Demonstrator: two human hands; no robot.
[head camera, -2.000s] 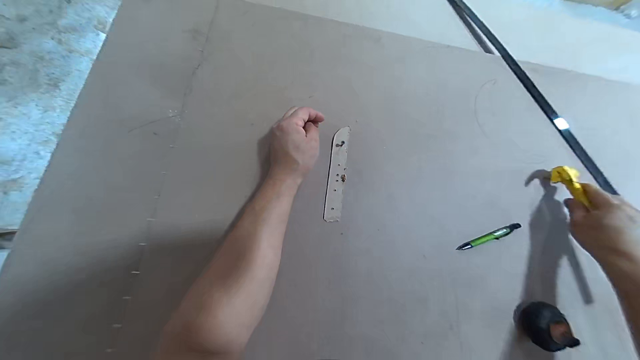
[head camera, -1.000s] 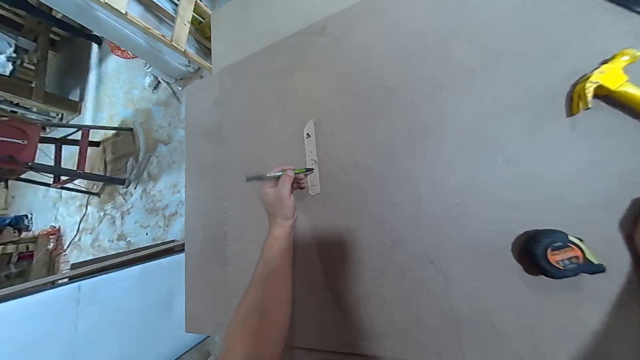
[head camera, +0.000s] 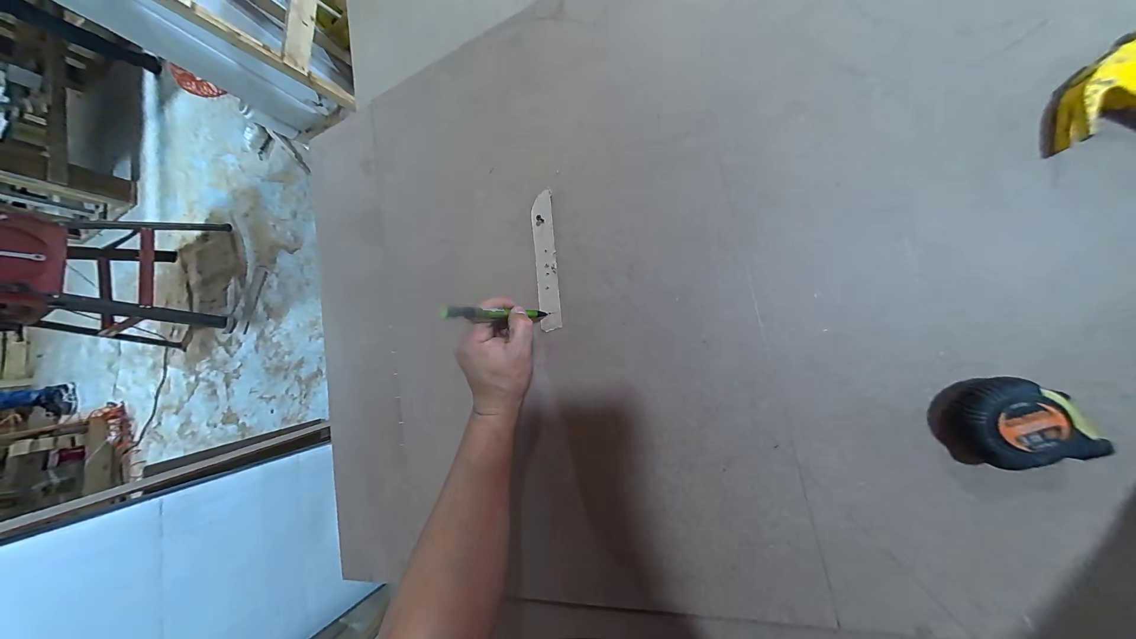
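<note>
My left hand reaches up from the bottom edge, fingers closed around a green and black pen. The pen lies nearly level, its dark tip pointing right at the lower end of a narrow pale strip. This strip has several small dark holes or marks, a slanted top end, and lies upright in the view on a large grey-brown board. At the right rests a black tape measure with an orange label. A yellow hammer head is cut off by the upper right edge. My right hand is out of view.
Beyond the board's left edge is a stained floor with a red and black metal-legged stool or stand. Timber framing stands at upper left. A pale panel with a dark rail lies at lower left.
The pen, lying on the board two seconds ago, is now in my left hand, and its tip has moved down the strip since one second ago. My right hand, earlier holding the hammer, has left view. The view has shifted.
</note>
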